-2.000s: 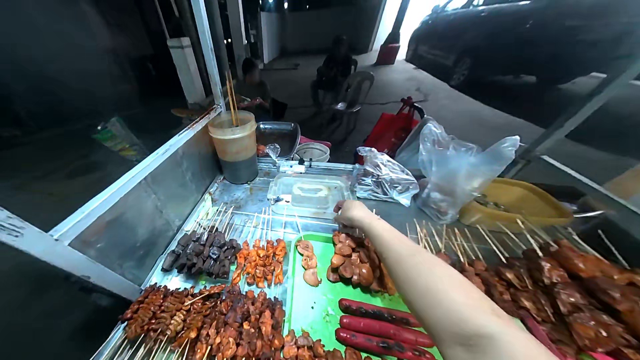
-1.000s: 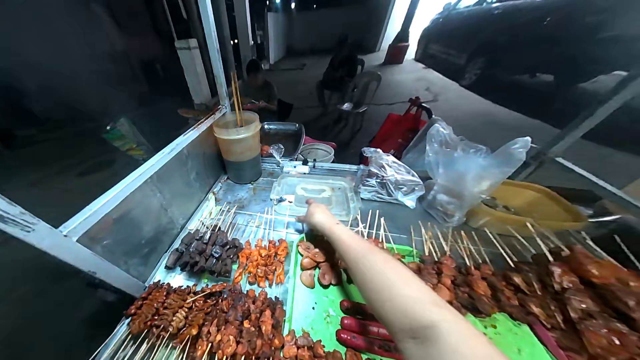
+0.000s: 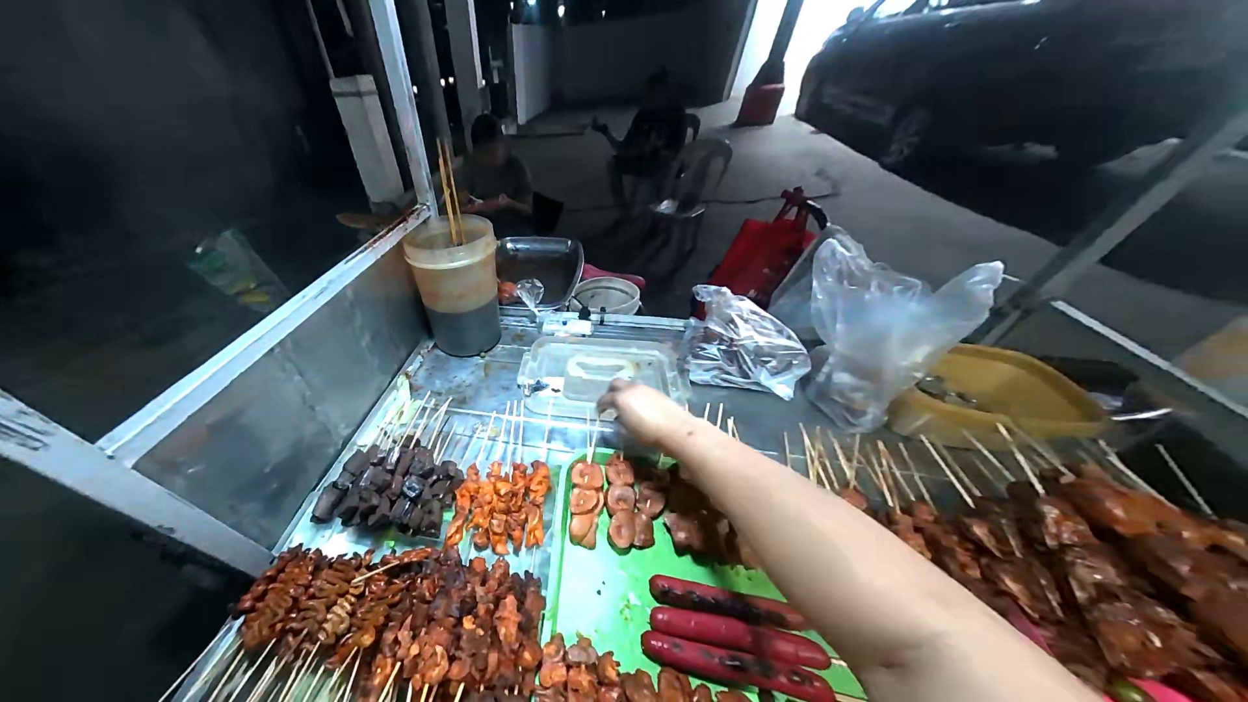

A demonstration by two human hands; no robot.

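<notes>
My right hand (image 3: 639, 409) reaches in from the lower right, over the stick ends of skewered meat pieces (image 3: 624, 502) on a green-lined tray (image 3: 595, 595). Its fingers are bent down near those sticks, by a lidded clear plastic container (image 3: 604, 369); whether they pinch a stick is not clear. Skewers of round meat pieces (image 3: 585, 502) lie left of the hand. Below the forearm are several red hotdogs (image 3: 731, 634). Farther left lie orange skewered meat (image 3: 499, 507) and dark skewered cubes (image 3: 390, 490). My left hand is not in view.
A plastic tub of dark liquid (image 3: 456, 283) with sticks stands back left, beside a metal cart frame (image 3: 263, 341). Plastic bags (image 3: 877, 322) and a yellow basin (image 3: 1004, 395) are back right. Many meat skewers (image 3: 1102, 565) fill the right side. Two people sit beyond the cart.
My right hand has moved left, then back a little to the right. Round-meat skewers now lie in two groups left of the hand; two seconds ago one stood apart from the pile.
</notes>
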